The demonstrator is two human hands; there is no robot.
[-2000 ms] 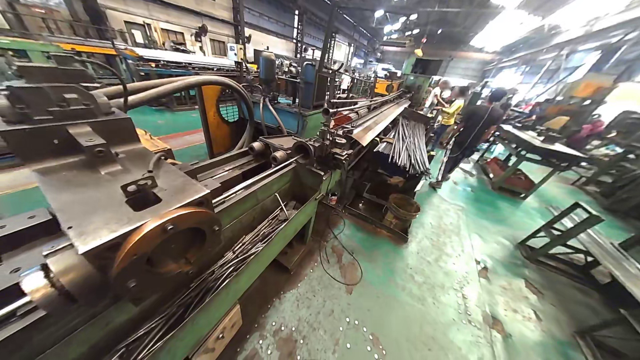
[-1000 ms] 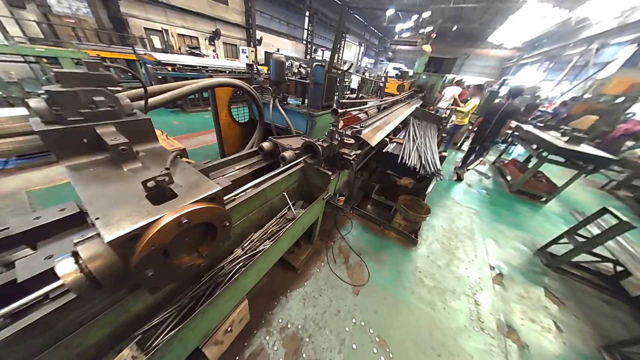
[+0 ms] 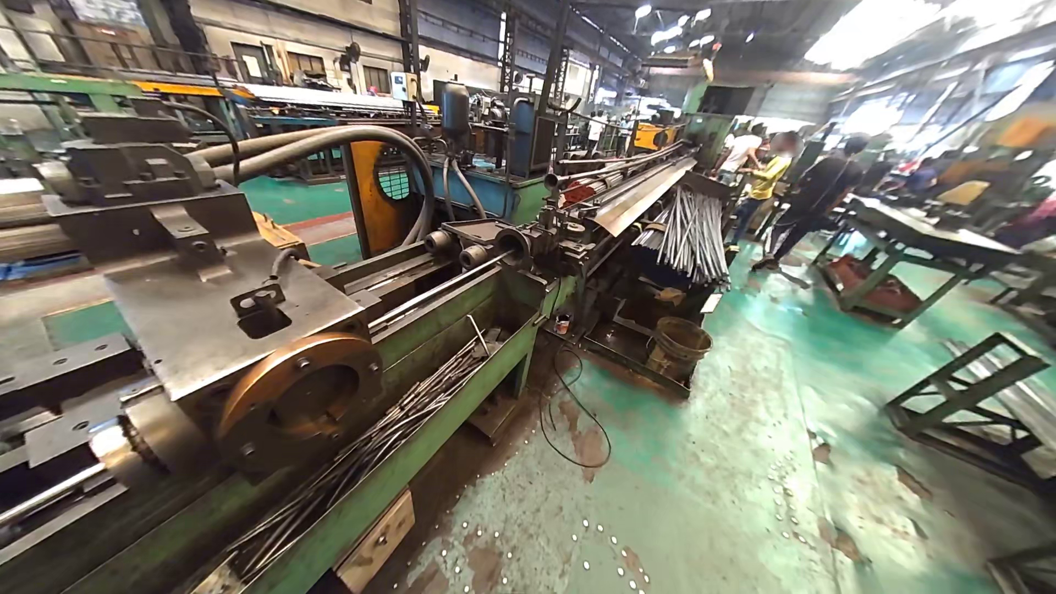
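Note:
Neither my left hand nor my right hand is in the head view. A long green machine bed (image 3: 429, 462) runs from the lower left toward the middle. On it at the left sits a steel carriage (image 3: 214, 289) with a copper-coloured round flange (image 3: 301, 396). Thin metal rods (image 3: 371, 437) lie in the bed's side trough. A bright steel bar (image 3: 437, 293) extends along the bed to a dark round fitting (image 3: 511, 243). Farther back, a bundle of thin metal rods (image 3: 689, 235) hangs fanned out beside a sloping metal sheet (image 3: 648, 198).
A worn bucket (image 3: 681, 342) stands in a low metal tray right of the machine. A black cable (image 3: 577, 450) loops on the green floor. Several people, one in a yellow top (image 3: 771, 177), stand farther back. At the right are a work table (image 3: 932, 227) and a steel frame (image 3: 965, 384).

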